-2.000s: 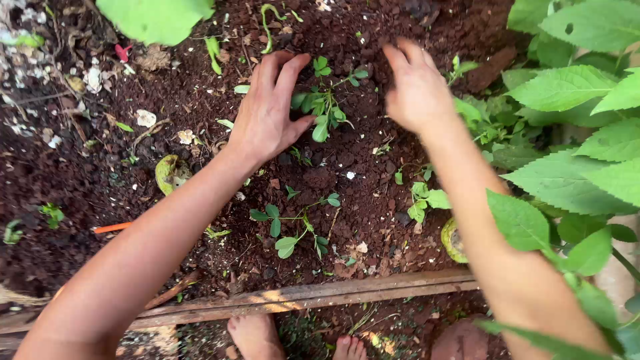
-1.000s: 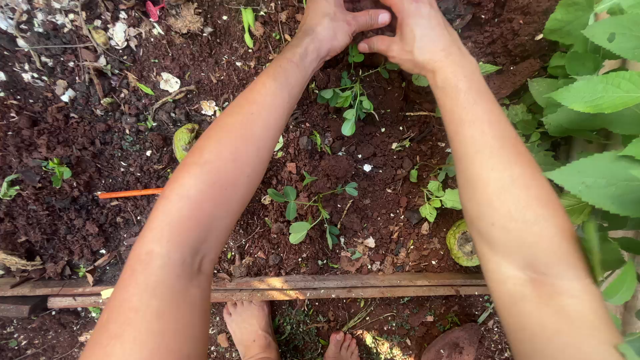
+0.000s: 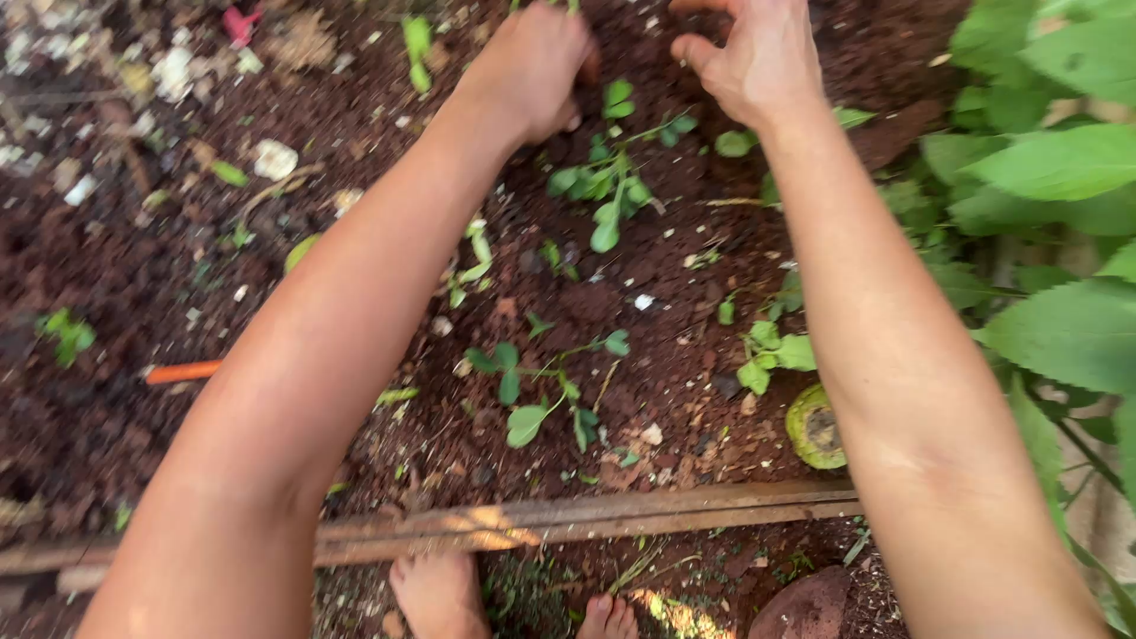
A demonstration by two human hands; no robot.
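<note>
My left hand [image 3: 537, 75], blurred, is low over the reddish-brown soil [image 3: 612, 302] near the top edge, fingers turned down; whether it holds anything is hidden. Just right of it my right hand [image 3: 754, 58] has its thumb and fingers apart, with nothing seen between them, its fingertips near the top edge. Below and between both hands stands a small leafy seedling [image 3: 612, 182]. Another seedling [image 3: 550, 382] grows lower down, and light green leaves [image 3: 768, 355] lie near my right forearm.
Wooden boards [image 3: 586, 519] edge the bed in front of my bare feet [image 3: 439, 595]. An orange stick [image 3: 182, 371] lies at left. A cut green fruit piece [image 3: 816, 426] rests by my right forearm. Broad-leaved plants [image 3: 1065, 328] crowd the right side. A rock [image 3: 803, 608] sits beyond the boards.
One second ago my hands were close together, with fingers nearly touching at the top; now they are apart, my left hand lower and my right hand farther right.
</note>
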